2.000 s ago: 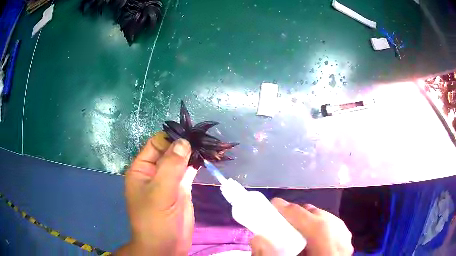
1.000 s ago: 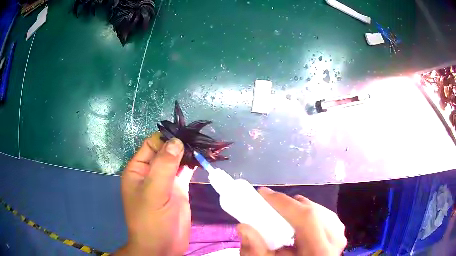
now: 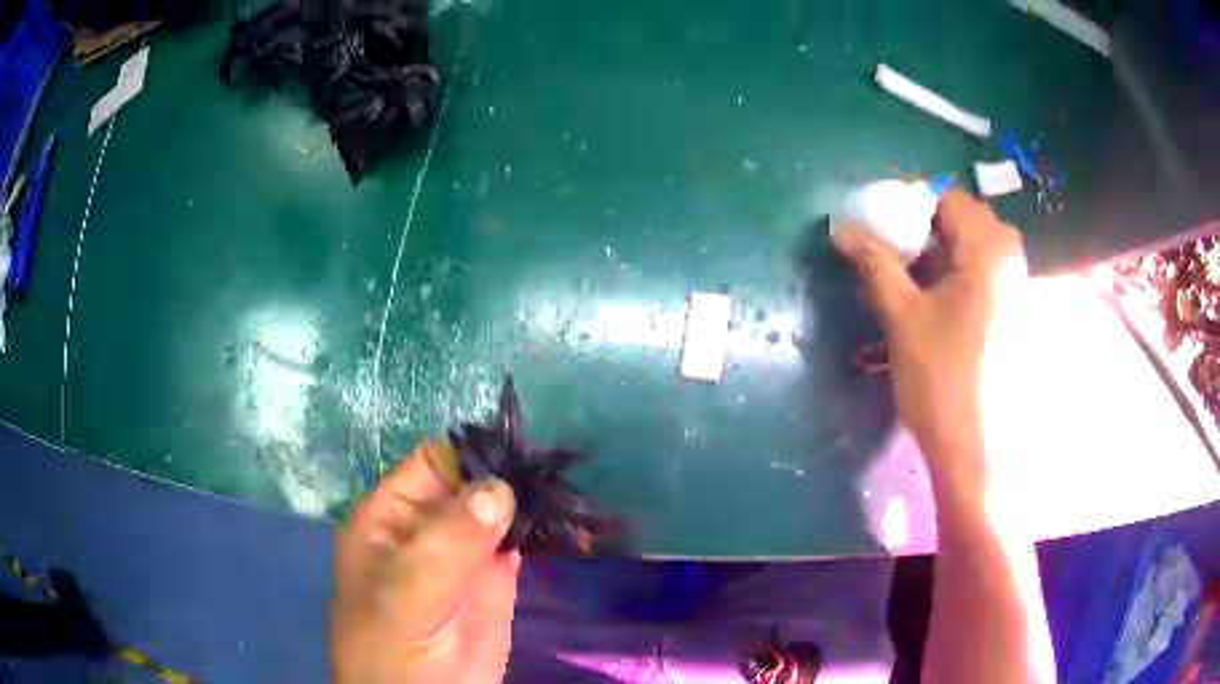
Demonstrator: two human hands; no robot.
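Observation:
My left hand (image 3: 426, 568) holds a black spiky hair piece (image 3: 529, 488) by its base, just over the bench's front edge. The piece is slightly blurred, its spikes pointing up and to the right. My right hand (image 3: 943, 287) is at the right of the bench with its fingers around a white glue bottle (image 3: 888, 218). The bottle's blue tip shows between the fingers at the upper right. Whether the bottle touches the bench cannot be told.
A white rectangle (image 3: 705, 337) lies mid-bench. Finished black hair pieces (image 3: 355, 80) are grouped at the back left. A white stick (image 3: 933, 100), a small white block (image 3: 997, 178) and blue bits (image 3: 1038, 174) lie at the back right. Reddish-brown strands (image 3: 1184, 301) are at the right edge.
My right hand has moved the glue bottle away from the hair piece, up and right across the bench. My left hand still holds the piece, now lower in view.

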